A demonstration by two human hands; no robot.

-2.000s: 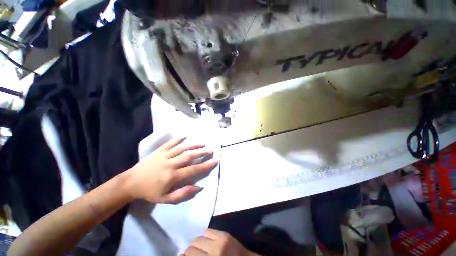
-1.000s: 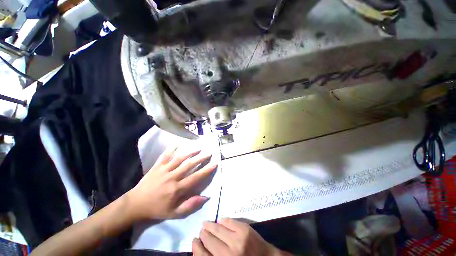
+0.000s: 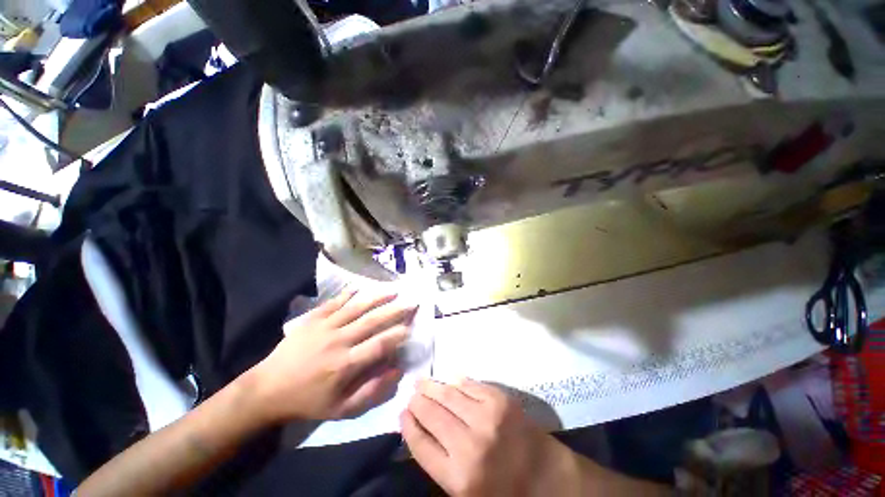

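The white fabric panel (image 3: pixel 419 351) lies under the presser foot (image 3: pixel 448 279) of the off-white sewing machine (image 3: pixel 388 146). My left hand (image 3: pixel 340 357) rests flat on the panel just left of and below the needle, fingers slightly spread. My right hand (image 3: pixel 475 432) is at the table's front edge, fingers bent and pinching the panel's right edge; the fingertips are partly hidden. The black fabric (image 3: pixel 209 233) spreads left of the machine head, with a white strip showing in it.
The yellowish machine bed (image 3: pixel 573 248) runs right under the arm. Black-handled scissors (image 3: pixel 837 309) lie at the table's right end. A scale is printed along the white table edge (image 3: pixel 621 374). A red basket (image 3: pixel 864 408) stands at lower right.
My right hand has moved up and right, closer to the needle, with the panel edge. My left hand has stayed on the panel. Less of the white panel shows below my hands.
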